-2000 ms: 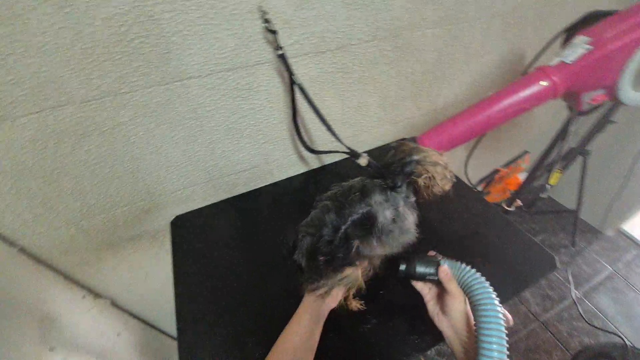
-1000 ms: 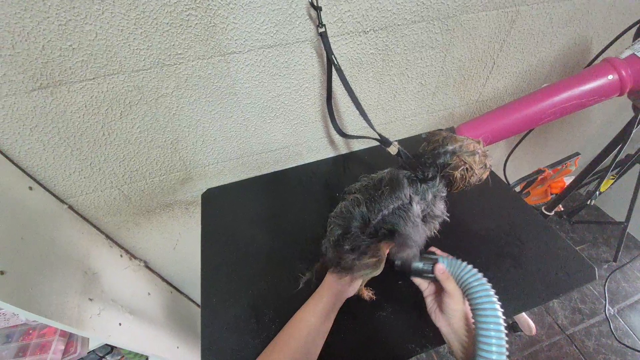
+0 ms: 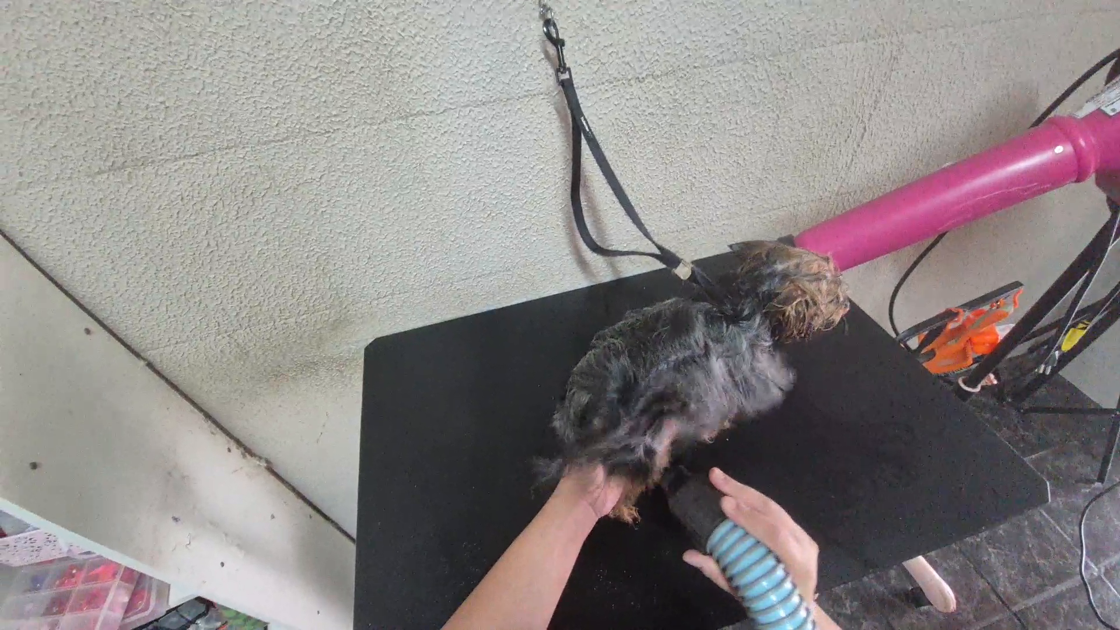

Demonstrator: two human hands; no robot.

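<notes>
A small dog (image 3: 674, 367) with damp dark grey fur and a tan head stands on a black grooming table (image 3: 437, 420), its head toward the right. A black grooming loop leash (image 3: 604, 162) hangs from a chain and runs down to its neck. My left hand (image 3: 593, 490) is at the dog's rear underside, near a hind leg; its fingers are largely hidden by fur. In my right hand (image 3: 770, 525) is the black nozzle (image 3: 696, 503) of a blue ribbed dryer hose (image 3: 757, 569), close to the dog's belly and hind legs.
A pink dryer tube (image 3: 954, 206) reaches in from the right, its end behind the dog's head. Black stand legs (image 3: 1050, 306) and an orange object (image 3: 967, 341) are beyond the table's right side. A textured wall (image 3: 262, 175) runs behind. A plastic organizer box (image 3: 83, 591) is at lower left.
The nozzle in my right hand has moved left, from beside the dog to close by its hind legs. My left hand remains at the dog's rear. The view has shifted.
</notes>
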